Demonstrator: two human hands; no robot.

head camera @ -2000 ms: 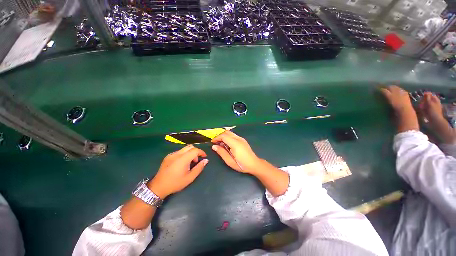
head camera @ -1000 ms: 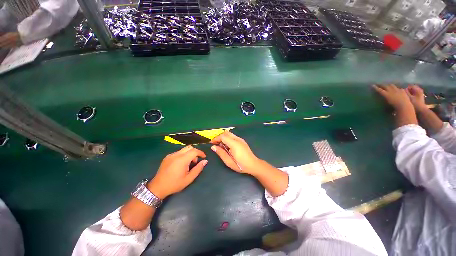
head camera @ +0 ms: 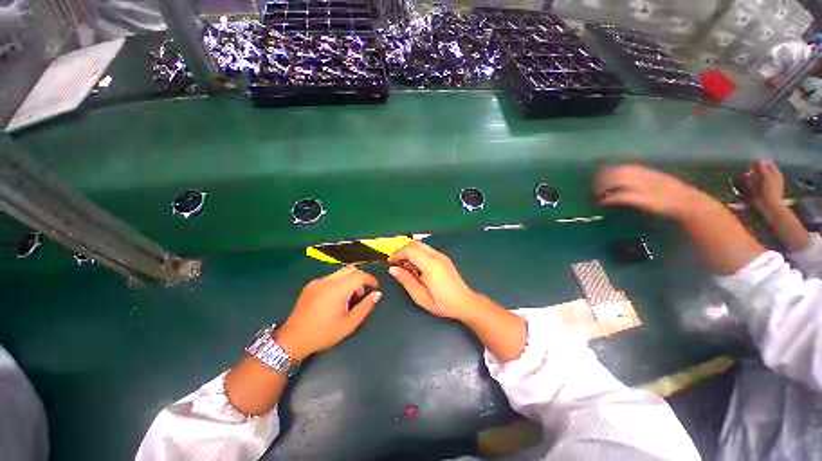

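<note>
My left hand (head camera: 332,311), with a silver wristwatch (head camera: 272,351) on its wrist, rests on the green bench with curled fingers. A dark patch shows between its thumb and fingers; I cannot tell if it is a held thing. My right hand (head camera: 434,281) is just to its right, fingertips pinched on a thin rod tool (head camera: 439,304), mostly hidden by the hand. A yellow and black striped marker (head camera: 360,250) lies just beyond both hands. Round black-faced watch heads lie spaced on the green belt, among them one at left (head camera: 307,212) and one at right (head camera: 471,199).
A slanting metal post (head camera: 108,236) stands at left. A pale card (head camera: 617,320) with a ribbed grey piece (head camera: 595,281) and a black block (head camera: 632,251) lie at right. Another person's blurred hand (head camera: 644,191) is over the belt. Compartment trays (head camera: 320,94) and shiny parts (head camera: 442,49) are beyond.
The watch heads have moved right along the belt. The neighbour's hand has reached left over the belt, where the rightmost watch head no longer shows. My hands keep nearly the same pose.
</note>
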